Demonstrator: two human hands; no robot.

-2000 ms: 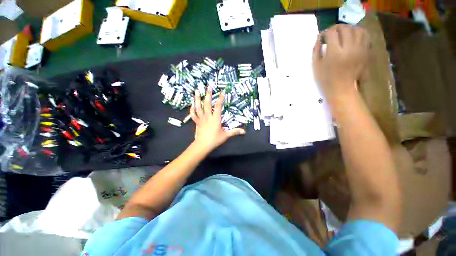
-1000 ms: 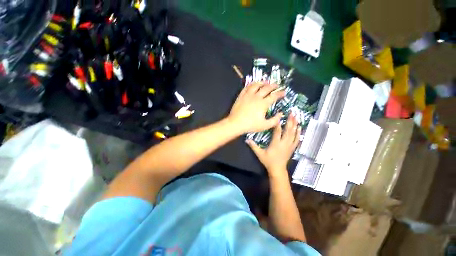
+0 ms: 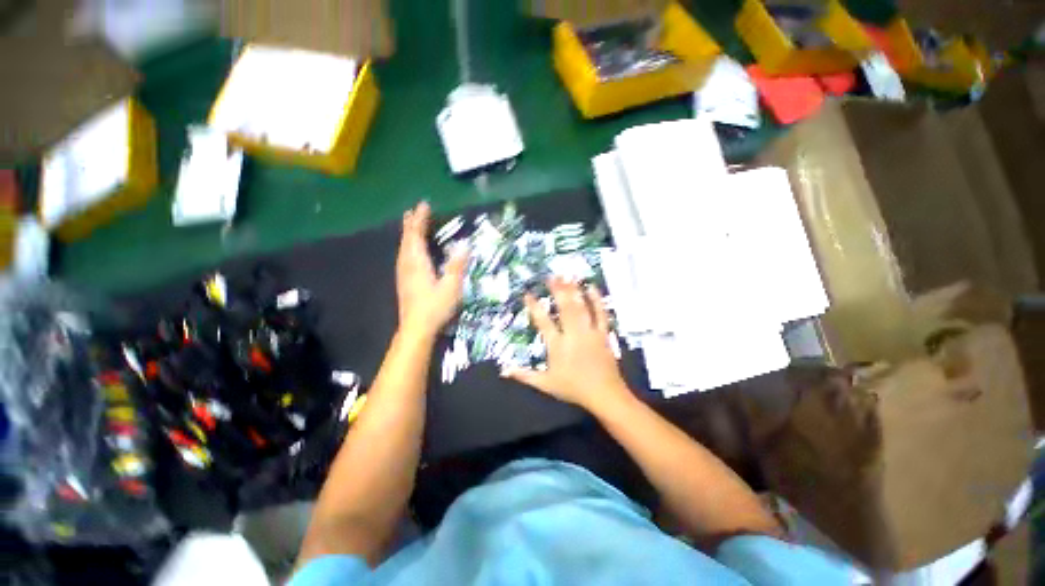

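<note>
A loose heap of silver-green batteries (image 3: 504, 269) lies on the black bench top. My left hand (image 3: 431, 280) is at the left edge of the heap, upright-edged, with its thumb towards the batteries. My right hand (image 3: 575, 343) lies on the lower right part of the heap with its fingers spread. No battery shows clearly gripped in either hand; blur hides what is under the right fingers. Stacked white insert cards (image 3: 733, 252) lie just right of the heap. Black AV cables (image 3: 229, 389) with red, yellow and white plugs lie to the left.
Yellow retail boxes stand on the green belt, one with a white insert (image 3: 296, 101), one open with dark contents (image 3: 630, 57). A white unit (image 3: 479, 129) lies between them. A brown carton (image 3: 848, 229) is at the right. A clear plastic bag (image 3: 52, 401) is at the far left.
The view has turned. My left hand has moved from on top of the batteries to their left edge. My right hand remains at the heap. More yellow boxes show on the belt.
</note>
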